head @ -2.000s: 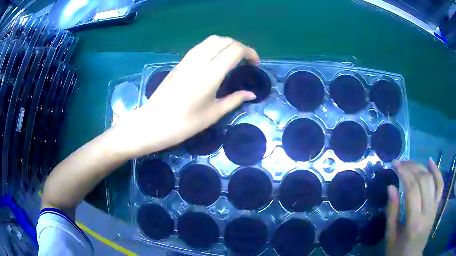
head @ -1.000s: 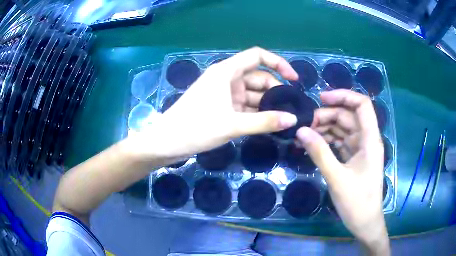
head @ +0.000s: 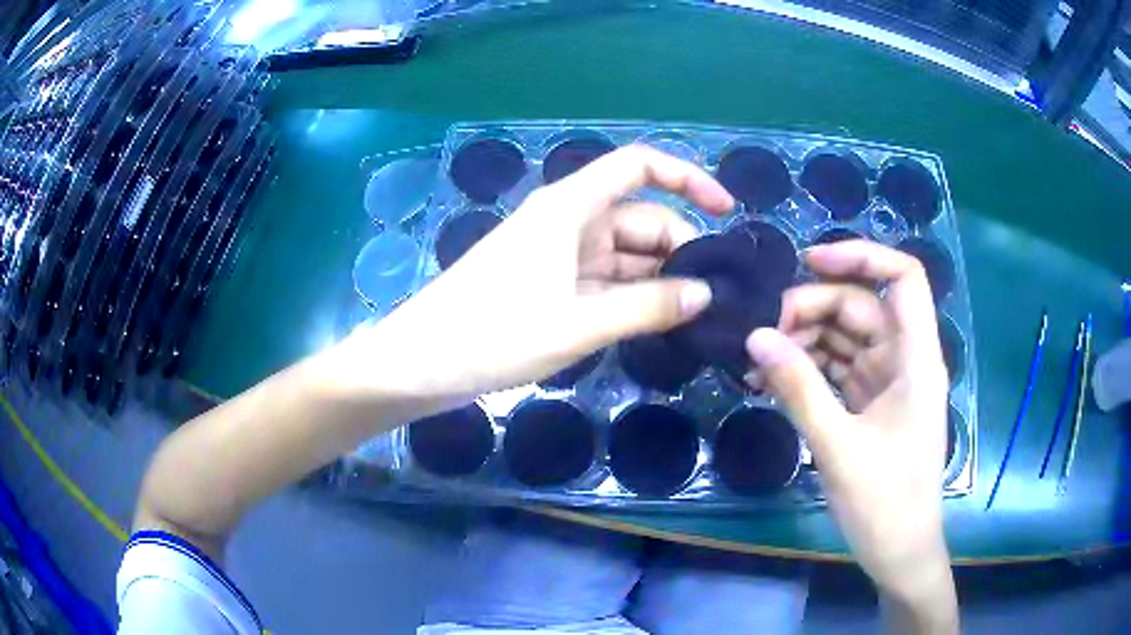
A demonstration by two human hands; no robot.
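A dark round disc (head: pixel 732 292) is held above the tray, its plain black face towards me. My left hand (head: pixel 595 267) grips its left side, with the thumb on the face. My right hand (head: pixel 856 335) is at its right edge, thumb and fingers curved around it; whether the fingertips press on the disc is hard to tell. Below lies a clear blister tray (head: pixel 583 492) with rows of dark discs in round pockets. The hands and the held disc hide its middle and part of its right side.
A tall stack of filled trays (head: pixel 137 236) stands at left. Slim blue tools (head: pixel 1020 409) and a pale one lie at right, near a whitish object (head: pixel 1113 376) at the edge. A shiny clear item lies at the top left. The bench's front edge runs below the tray.
From two seconds ago, my left hand has lifted a disc from the back row, and my right hand has left the tray's right edge to meet it. Since one second ago, the hands have barely moved.
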